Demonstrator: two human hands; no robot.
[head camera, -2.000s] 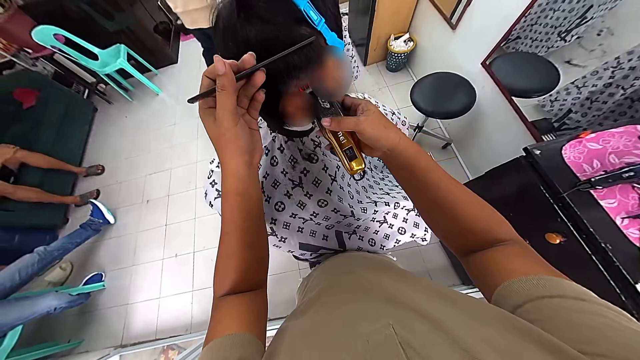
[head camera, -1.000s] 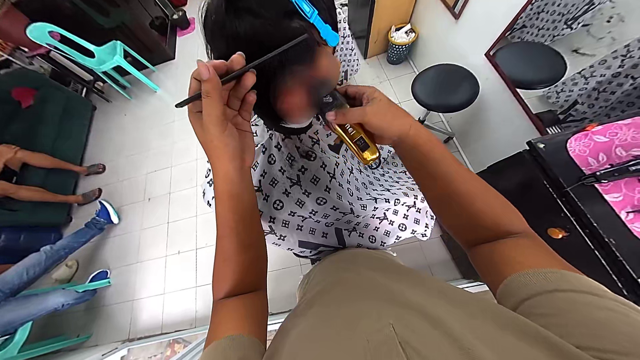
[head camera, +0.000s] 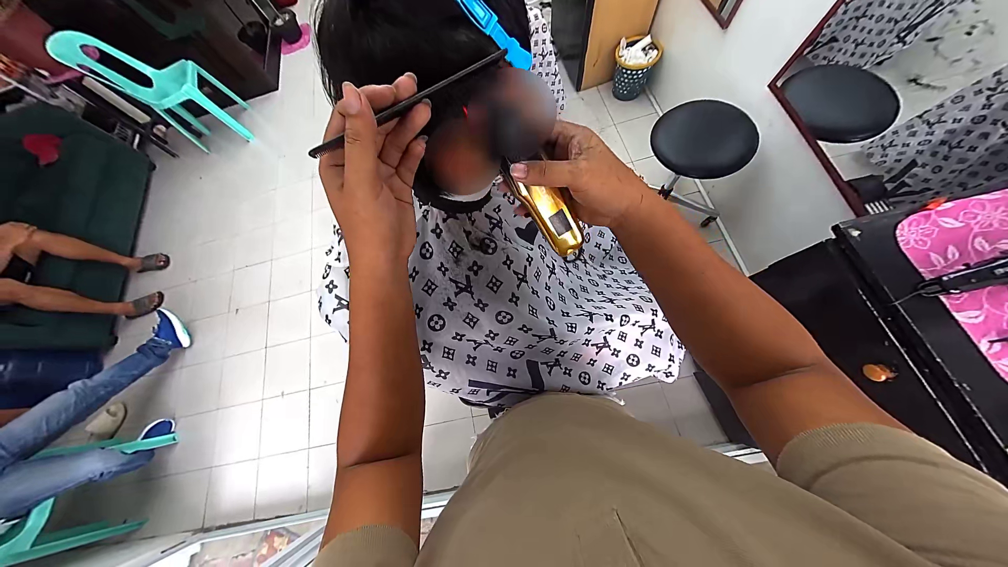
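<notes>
A seated person's dark hair fills the top centre, with a blue hair clip in it. My left hand pinches a thin black comb, its far end against the hair. My right hand grips a gold hair clipper. The clipper's head points up toward the side of the person's head, where a blur hides the blade and any contact. A white cape with a black pattern is draped below, with loose hair bits near the neck.
A black round stool and a waste basket are at the upper right, beside a wall mirror. A black table is at the right. At the left are a teal plastic chair, a dark green sofa and other people's legs.
No plain change in hold: the comb stays in my left hand and the clipper in my right. Compared with two seconds ago, the clipper has turned slightly and its rear end sits farther right.
</notes>
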